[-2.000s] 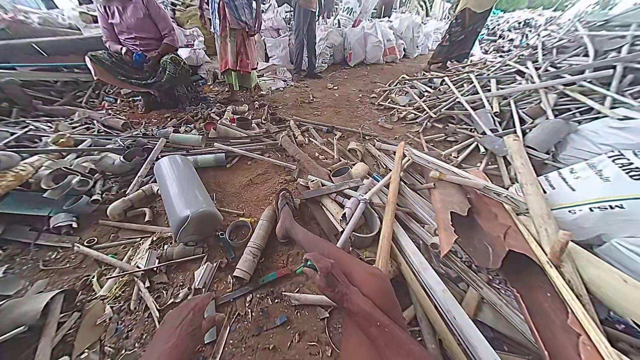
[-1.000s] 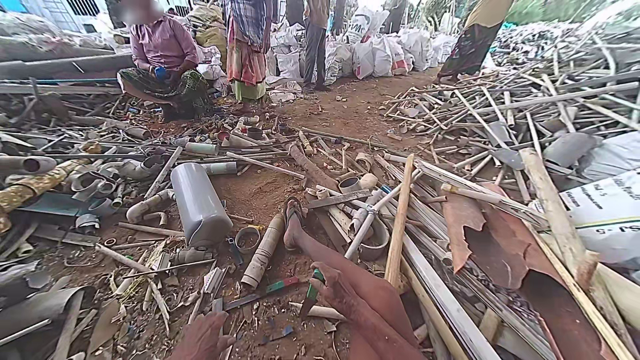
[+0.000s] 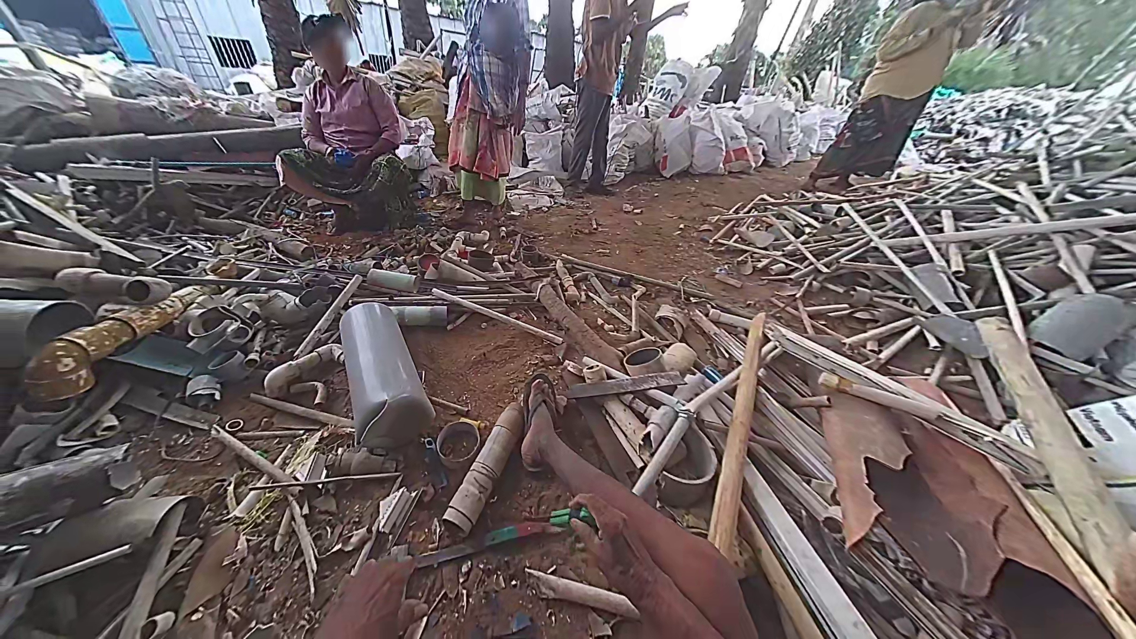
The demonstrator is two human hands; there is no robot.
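Note:
My left hand (image 3: 377, 596) is low in the view, its fingers partly curled and blurred, close to the grey end of a long flat strip (image 3: 448, 554) with a red and green part. Whether it holds anything is unclear. My right hand (image 3: 617, 546), beside my outstretched bare leg (image 3: 657, 532), is closed on a small green-handled tool (image 3: 572, 516), whose kind I cannot make out. Past my sandalled foot (image 3: 539, 422) lie a flat metal bar (image 3: 624, 385) and a short beige pipe (image 3: 484, 470). A grey plastic cylinder (image 3: 383, 373) stands tilted to the left.
Scrap pipes and fittings (image 3: 306, 302) cover the ground to the left. Long thin pipes (image 3: 887, 257) are heaped at the right, near broken brown sheets (image 3: 932, 479) and a wooden pole (image 3: 737, 435). One person (image 3: 351, 133) sits opposite; several others stand near white sacks (image 3: 701, 138).
The green-handled tool in my right hand stood more upright a second ago and now lies lower, by the red and green strip. The view has tilted upward.

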